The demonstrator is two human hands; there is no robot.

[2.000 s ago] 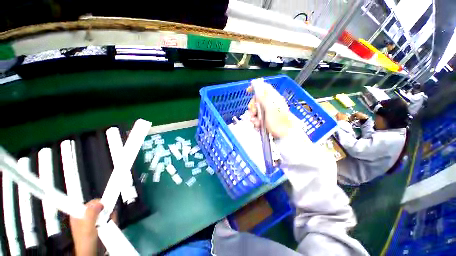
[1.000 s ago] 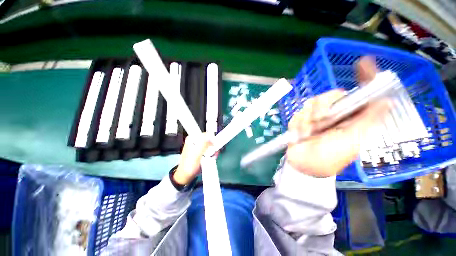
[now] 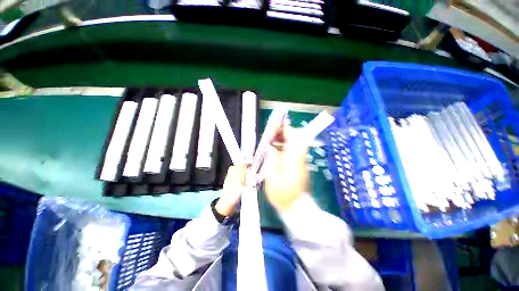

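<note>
My left hand (image 3: pixel 232 187), with a black wristband, is shut on long white strips (image 3: pixel 251 238) that fan out from it, one up-left, one down over my lap and one towards the upper right. My right hand (image 3: pixel 287 173), blurred, holds a slim white bar (image 3: pixel 268 142) upright just right of my left hand; their ends meet near my left fingers. Whether the bar touches the strips is unclear. A black tray (image 3: pixel 225 122) behind my hands holds several white bars (image 3: pixel 151 133) side by side in its slots.
A blue crate (image 3: pixel 373 165) with a bundle of white bars stands at right. Small white pieces (image 3: pixel 316 152) lie beside it. A lined blue bin (image 3: pixel 77 244) is low at left. Black trays (image 3: pixel 296 11) show at the back.
My right hand has moved left from the blue crate with a bar, beside my left hand. The view has shifted, and my left hand still grips the strips.
</note>
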